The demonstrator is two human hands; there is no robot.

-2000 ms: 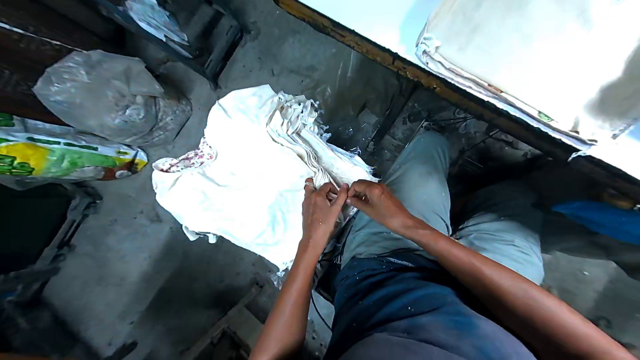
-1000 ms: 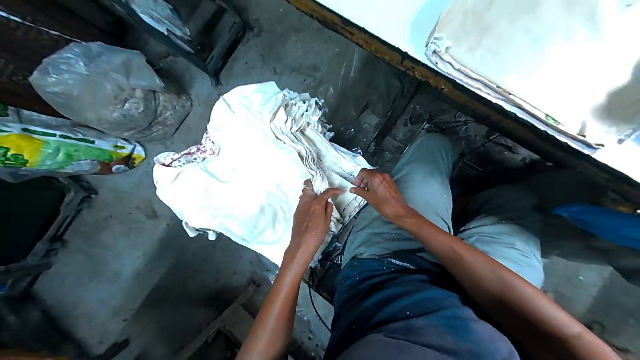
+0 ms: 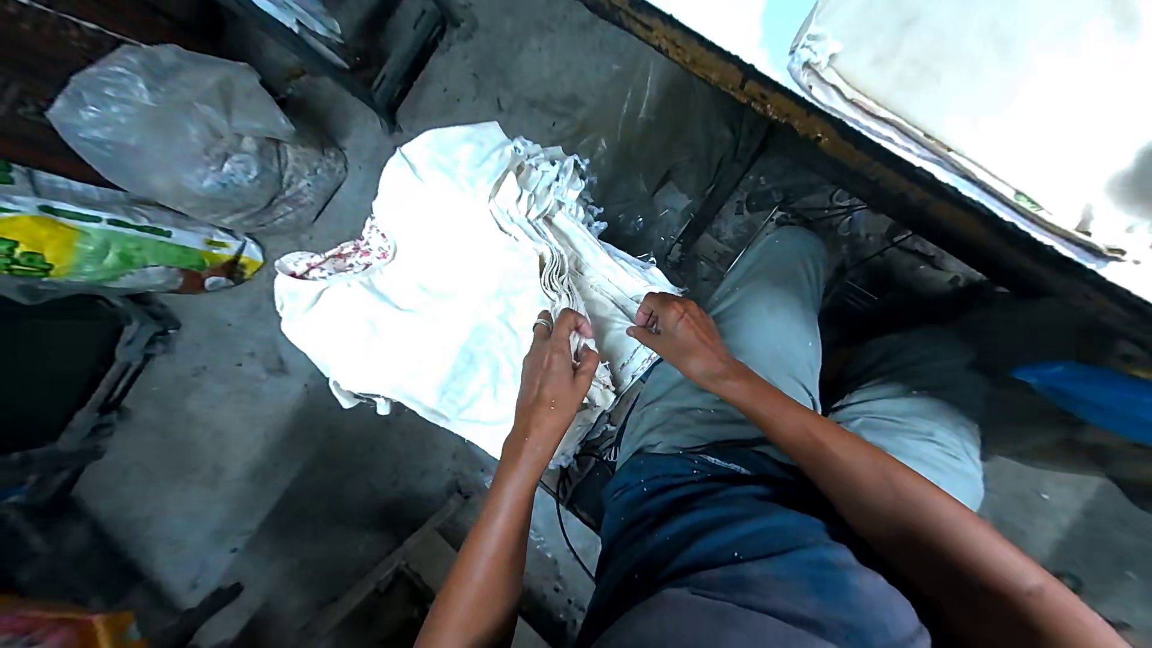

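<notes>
A heap of white cloth pieces (image 3: 450, 261) lies beside my knee, its layered, frayed edges bunched along the right side. My left hand (image 3: 558, 364) has its fingers curled on those gathered layers, gripping some of the cloth near the lower end. To its right, my right hand (image 3: 679, 337) rests at the outer flap of the cloth, thumb and fingers bent; whether it pinches the fabric cannot be told. A patterned red and white piece (image 3: 346, 252) shows at the heap's left edge.
A table edge (image 3: 810, 126) crosses the upper right, with stacked white fabric (image 3: 990, 108) on top. Clear plastic bags (image 3: 180, 135) and a green and yellow printed sack (image 3: 117, 243) lie at left. A black cable (image 3: 565, 531) hangs below the heap. Something blue (image 3: 1089, 396) is at far right.
My hands were close together at the cloth's edge two seconds ago and are now apart, the left one farther left on the layers. More of the folded layers shows between them.
</notes>
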